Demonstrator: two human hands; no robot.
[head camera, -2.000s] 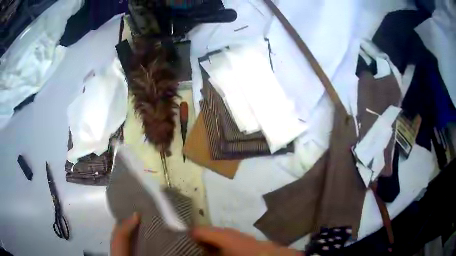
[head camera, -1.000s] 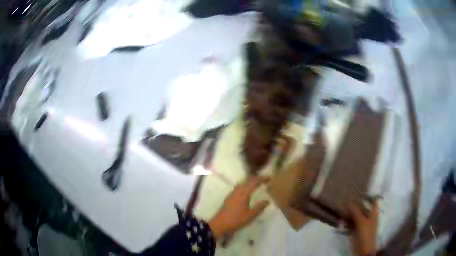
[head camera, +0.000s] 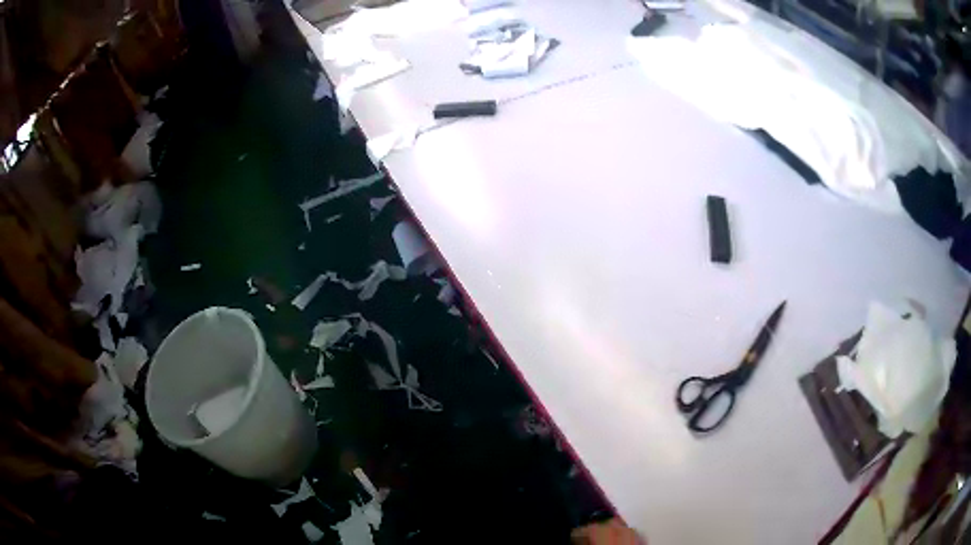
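Black-handled shears (head camera: 733, 378) lie on the pale table (head camera: 596, 309), blades pointing up and right. A dark rectangular weight (head camera: 719, 229) lies beyond them. At the right, white cloth (head camera: 903, 367) lies crumpled on brown checked pieces (head camera: 841, 415). A small part of a hand, apparently my left hand (head camera: 609, 533), shows at the bottom edge by the table's red edge. It is cut off and blurred, so its grip cannot be told. It does not touch the shears. My right hand is not in view.
Another dark weight (head camera: 465, 110) and white and bluish pieces (head camera: 509, 53) lie at the table's far end. A large white cloth heap (head camera: 793, 106) lies at the far right. A pale bucket (head camera: 229, 399) stands on the dark green floor among white scraps (head camera: 389, 357).
The view has swung left to the table edge and floor. The feather duster and striped stack have left view. My right hand is out of view, and only a bit of one hand shows.
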